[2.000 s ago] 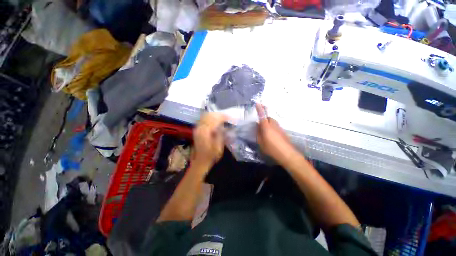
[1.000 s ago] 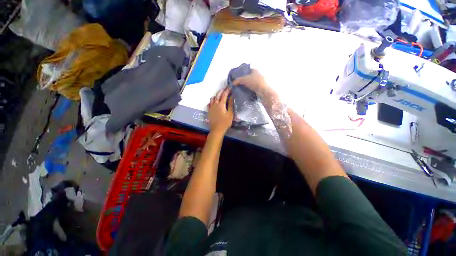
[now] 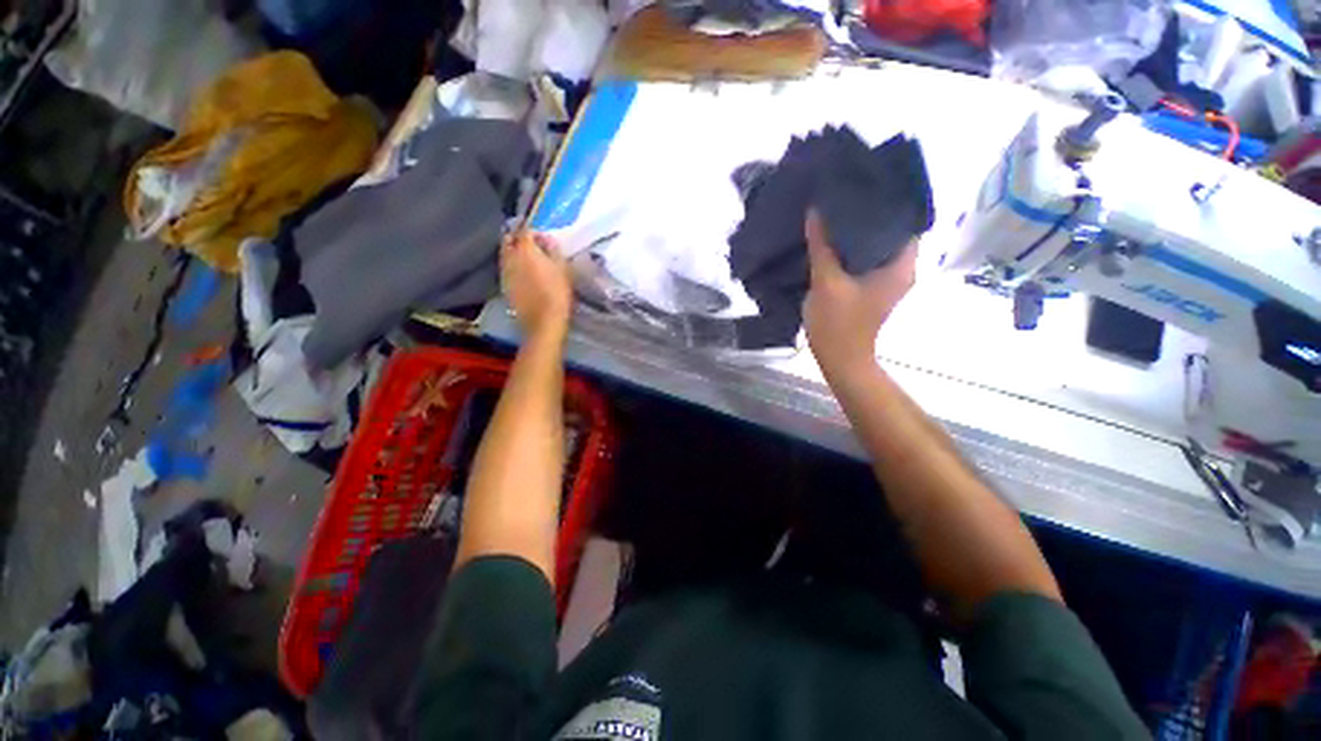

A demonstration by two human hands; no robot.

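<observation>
My right hand (image 3: 858, 297) holds a fanned stack of small dark grey cut pieces (image 3: 840, 210) just over the white machine table. My left hand (image 3: 536, 278) grips the end of a clear plastic bag (image 3: 659, 275) at the table's front left corner. The bag is crinkled and stretches over the table towards the grey pieces. A few grey pieces lie low beside the bag's right end; whether they are still inside it I cannot tell.
A white sewing machine (image 3: 1130, 261) stands on the table at right, with dark metal snips (image 3: 1217, 481) near the front edge. A red slatted basket (image 3: 380, 500) is below left. Grey panels (image 3: 406, 239) and a mustard cloth bundle (image 3: 261, 145) lie left of the table.
The dark grey pieces have come out of the bag in my right hand and moved right. My left hand has moved left, pulling the bag with it.
</observation>
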